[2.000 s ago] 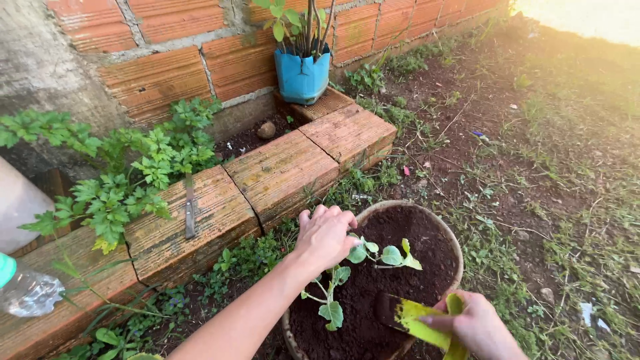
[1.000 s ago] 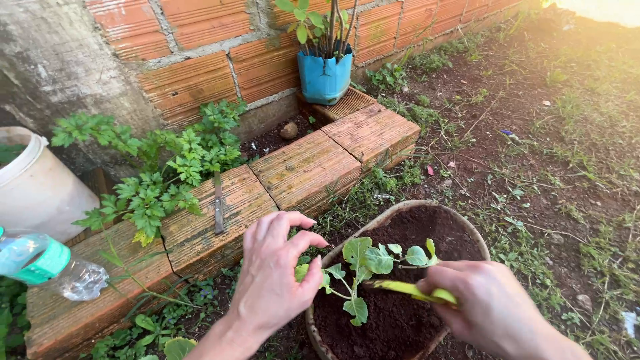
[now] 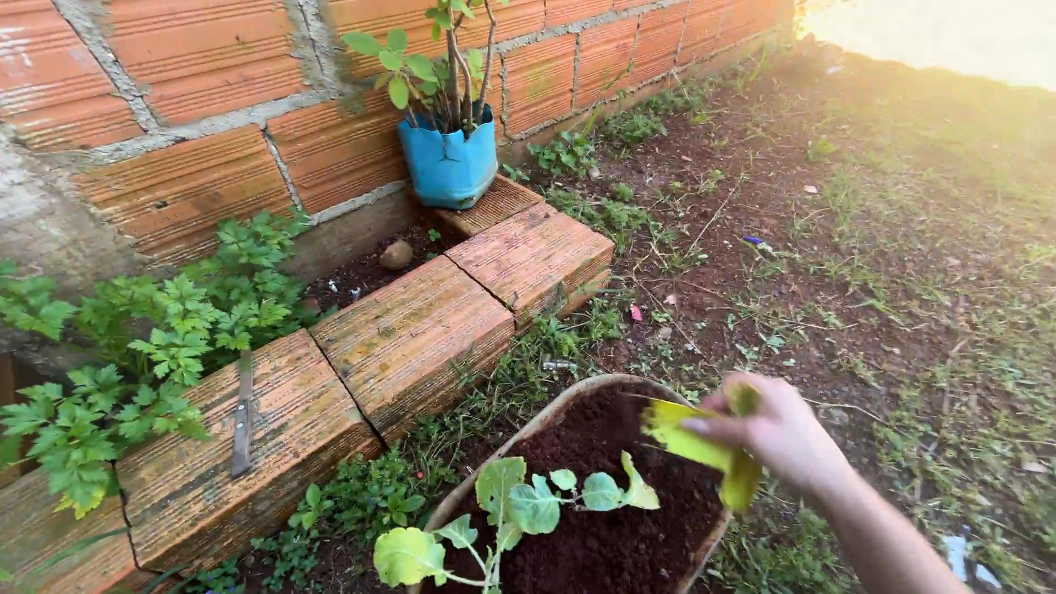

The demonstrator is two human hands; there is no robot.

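My right hand [image 3: 763, 429] grips a yellow-green scoop-like piece [image 3: 693, 437], dirt on its tip, above the right side of a round planter [image 3: 561, 404]. Dark reddish soil [image 3: 610, 528] fills the planter. A leafy seedling [image 3: 536, 503] with broad pale green leaves leans over the soil, left of my right hand; its lower stem runs to the bottom edge of the picture. My left hand is out of the picture.
Hollow clay bricks [image 3: 412, 330] form a low border left of the planter, with a knife [image 3: 242, 421] lying on them. Leafy herbs [image 3: 181, 330] grow behind. A blue cut container [image 3: 452, 161] with a plant stands by the brick wall [image 3: 198, 181]. Weedy ground [image 3: 874, 346] lies at right.
My left hand, beside the seedling before, has left the view. My right hand has lifted the yellow-green piece away from the soil by the seedling. The view has shifted, and the bottle is out of sight.
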